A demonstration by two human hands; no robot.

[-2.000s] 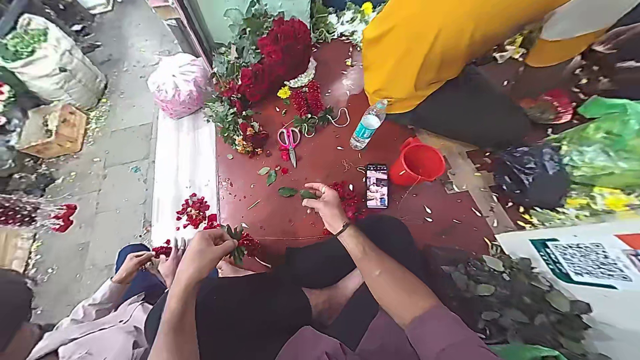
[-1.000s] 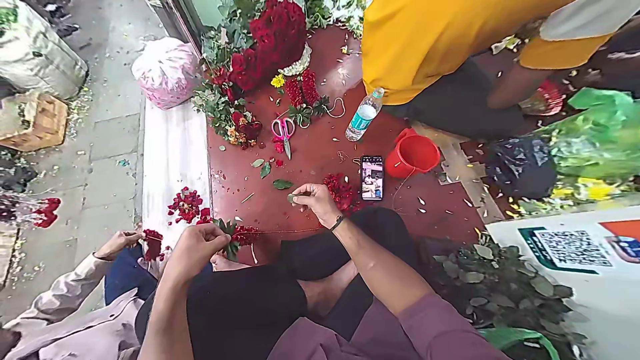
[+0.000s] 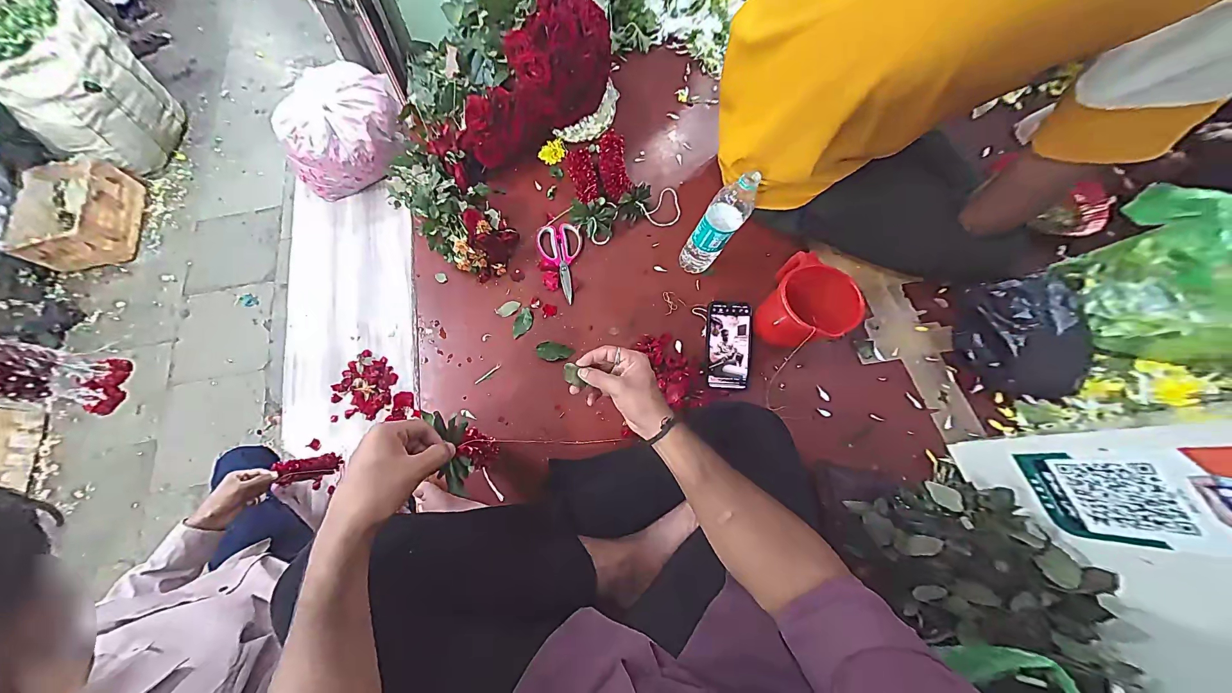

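My left hand [image 3: 399, 467] pinches the green leaves [image 3: 454, 452] at one end of a small bunch of red petals [image 3: 478, 448]. A thin thread [image 3: 549, 442] runs from that bunch to the right, below my other hand. My right hand [image 3: 621, 380] holds a small green leaf [image 3: 573, 376] between thumb and fingertips. Just beyond that hand lies a pile of red petals [image 3: 668, 371]. Loose leaves [image 3: 553, 351] rest on the red floor to its left. Pink-handled scissors [image 3: 559, 258] lie farther up.
A phone [image 3: 729, 346], a red bucket [image 3: 810, 300] and a water bottle [image 3: 720, 223] are at the right. Roses [image 3: 558, 72] are heaped at the top. A person in yellow sits at upper right; another, at lower left, holds red flowers [image 3: 306, 469]. Dark leaves [image 3: 972, 568] fill the lower right.
The person at lower left has moved the hand with the red flowers lower. My hands keep about the same places, the left on the leafy bunch and the right with a leaf.
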